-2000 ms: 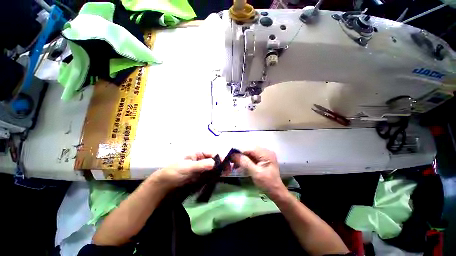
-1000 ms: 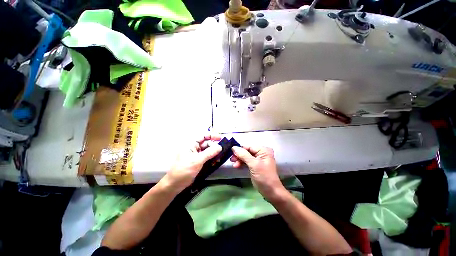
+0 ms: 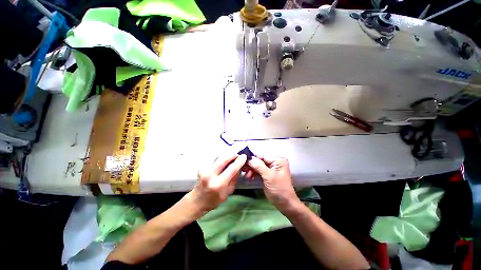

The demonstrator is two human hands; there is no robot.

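Note:
A small black fabric strip [image 3: 246,153] is pinched between my two hands at the table's front edge, below the machine's needle area. Only its dark pointed end shows above my fingertips; the rest is hidden by my hands. My left hand [image 3: 215,182] grips it from the left with thumb and fingers. My right hand [image 3: 272,176] grips it from the right, fingertips close to the left ones. The presser foot and needle [image 3: 252,100] are above and beyond my hands, with no cloth seen under them. Pale green cloth [image 3: 237,221] lies on my lap below my hands.
The white sewing machine [image 3: 358,58] fills the back right. Reddish-brown snips [image 3: 350,120] lie on its bed, black-handled scissors [image 3: 419,138] at the right end. Green and black pieces [image 3: 108,42] are heaped back left, beside brown tape [image 3: 118,137]. More green cloth [image 3: 411,216] hangs lower right.
My hands have drawn closer together around the black strip. Compared with a second ago, the left hand covers more of it, and the long dark part below the fingers no longer shows clearly.

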